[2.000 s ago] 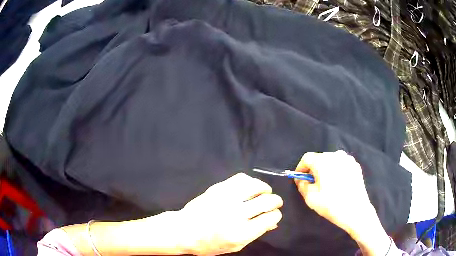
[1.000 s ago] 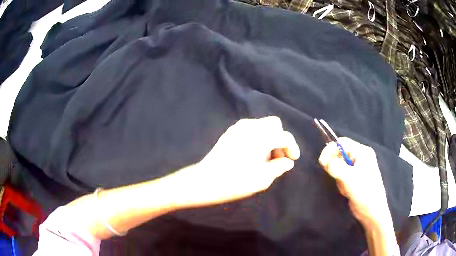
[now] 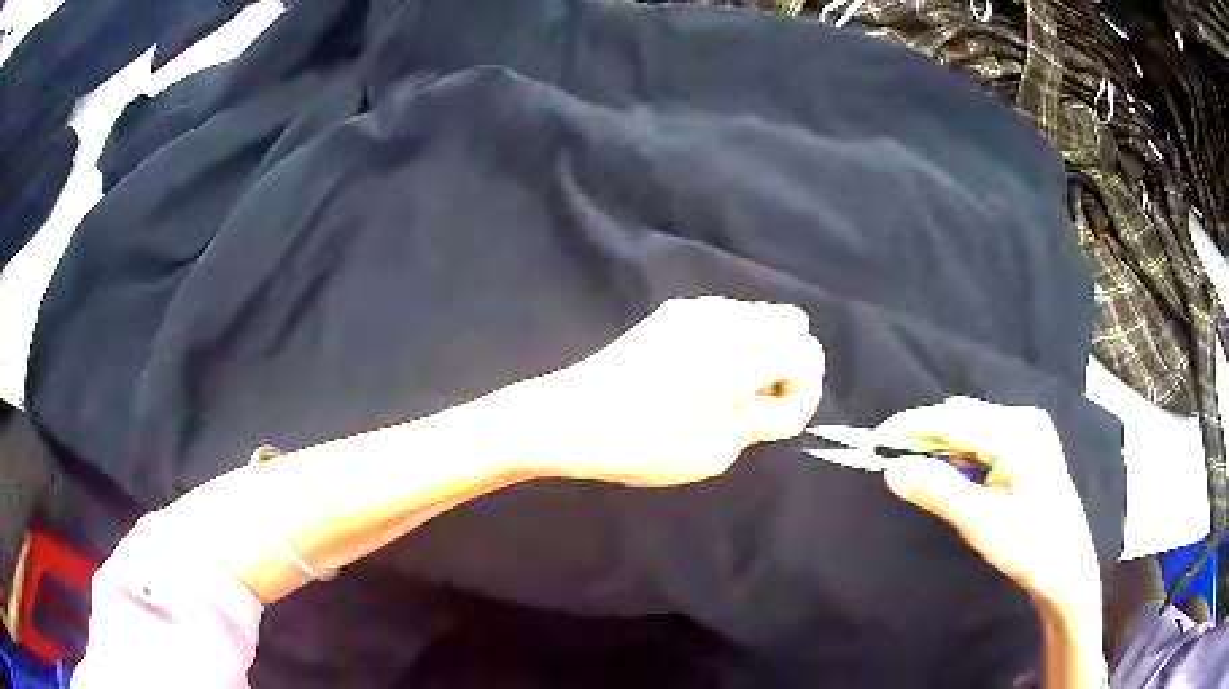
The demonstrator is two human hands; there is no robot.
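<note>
The dark garment [image 3: 404, 269] is spread wide in front of me and hangs over the near table edge. My left hand [image 3: 714, 390] is over its middle, fingers curled together; whether it pinches cloth or a thread is too fine to tell. My right hand [image 3: 991, 471] holds the thread snips [image 3: 849, 448]. Their two pale blades are apart and point left, with the tips close to my left fingertips. A bit of blue shows at the grip.
Plaid garments [image 3: 1146, 283] with white loops [image 3: 1108, 101] are heaped at the right and far right. Other dark garments [image 3: 34, 162] lie at the far left. A red stool [image 3: 68, 592] is at the lower left, and a blue object [image 3: 1191, 576] at the lower right.
My left hand has moved up and right from the near part of the garment. My right hand has moved right, and the snips now point left at my left fingers.
</note>
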